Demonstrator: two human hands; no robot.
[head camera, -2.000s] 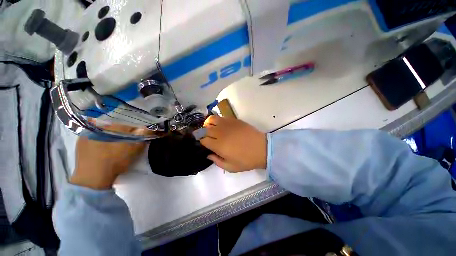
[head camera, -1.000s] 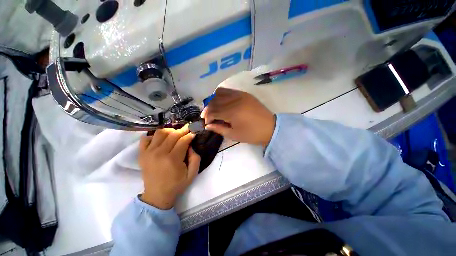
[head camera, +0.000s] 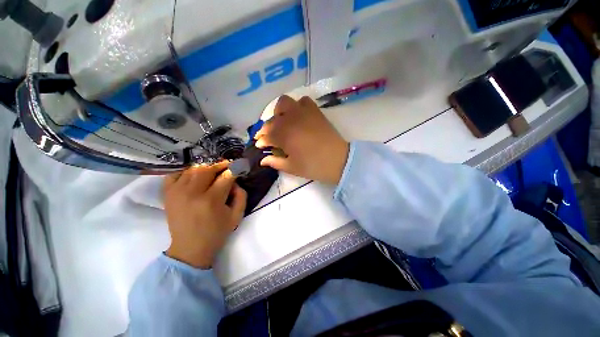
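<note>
A small black fabric piece (head camera: 262, 189) lies at the front of the sewing machine's needle area, under and between both hands. My left hand (head camera: 202, 209) presses on its left part, fingertips close to the presser foot area. My right hand (head camera: 304, 139) pinches its right upper edge, beside a small blue piece (head camera: 255, 129). A small grey piece (head camera: 239, 167) shows between the fingertips; I cannot tell what it is. White cloth (head camera: 108, 217) spreads left of my left hand. The needle and foot are mostly hidden by metal parts and fingers.
The white machine head (head camera: 230, 39) with a blue stripe spans the top. A curved chrome bar (head camera: 66, 150) is at left. Slim pink and blue items (head camera: 358, 92) and a smartphone (head camera: 498, 96) lie at right. A measuring tape (head camera: 302, 266) edges the table. Dark-and-white pieces are at far left.
From two seconds ago, my left hand has come right onto the black fabric, and my right hand has moved up by the blue piece. The view has since shifted, with both hands holding similar positions.
</note>
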